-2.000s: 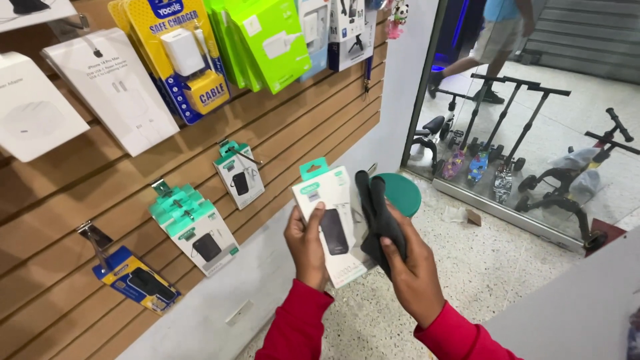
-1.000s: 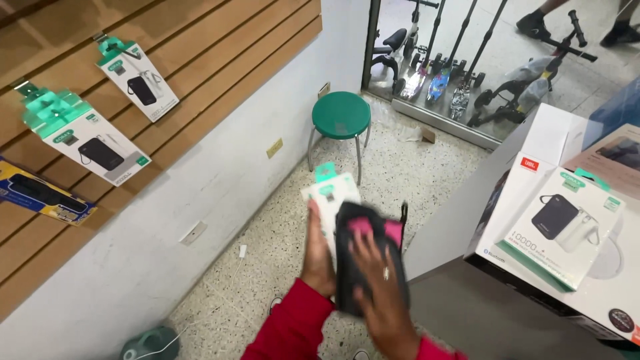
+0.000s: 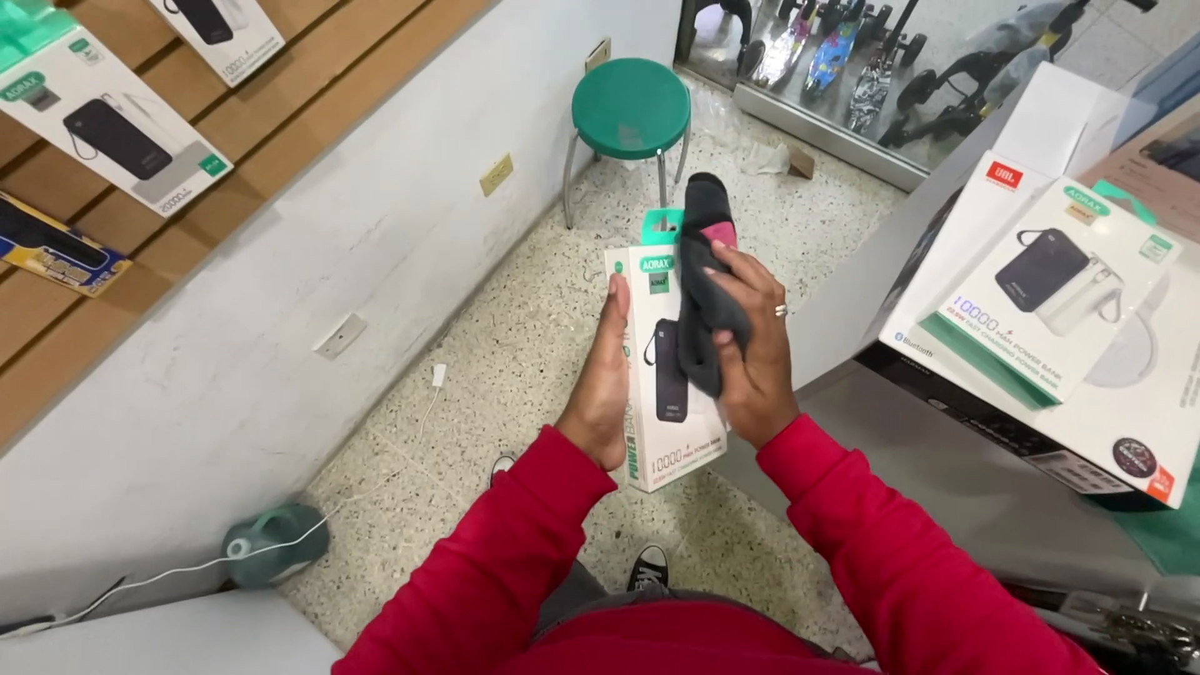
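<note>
A white power bank box with a green hanging tab stands upright between my hands. My left hand grips its left side, the thumb along the edge. Bunched in my right hand is a dark grey cloth with a pink patch, pressed against the right part of the box front. The cloth hides part of the box's print. A ring shows on a finger of my right hand.
Boxed power banks hang on the slatted wall at left. A green stool stands by the wall. On the right counter, another power bank box lies on a larger JBL box. A green jug sits on the floor.
The view has swung down and right from the wall display. The cloth, over much of the box one second ago, is now bunched at its right side. The box remains in my left hand.
</note>
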